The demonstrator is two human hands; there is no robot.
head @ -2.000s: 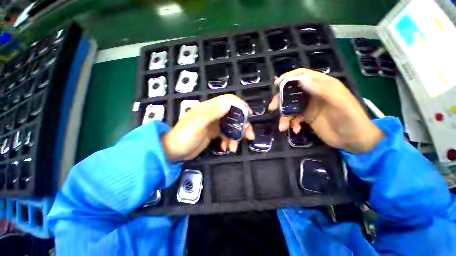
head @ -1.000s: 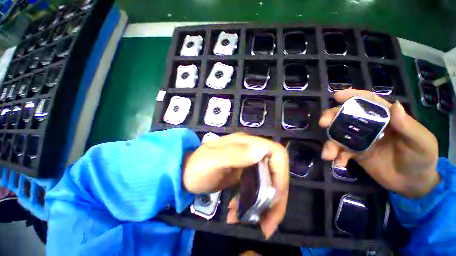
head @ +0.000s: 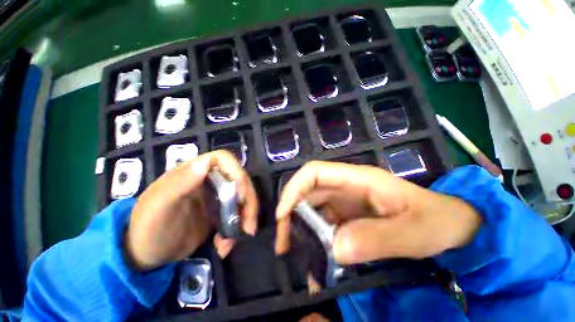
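Note:
My left hand [head: 192,210] holds a smartwatch unit [head: 226,202] on edge over the lower part of the black foam tray [head: 252,309]; its silver rim faces me. My right hand [head: 372,210] holds a second smartwatch unit [head: 320,234], also tilted on edge, with the rim showing and part of the dark face in shadow. The two hands are side by side and apart. Both screens are turned away, so what they show is hidden. Face-down units with silver-white backs [head: 129,177] lie in the left columns; units with black screens [head: 282,143] lie in the others.
Stacked trays [head: 28,126] stand at the left edge. At the right are a test instrument [head: 536,119] with a bright screen and red and yellow buttons, several small dark watch units [head: 441,65] beside it, a thin pale pen [head: 463,139] and a cable. Green mat surrounds the tray.
My right hand has come down and inward, turning its watch from face-up to on edge. My left hand still holds its watch on edge. The view has shifted, showing the instrument again.

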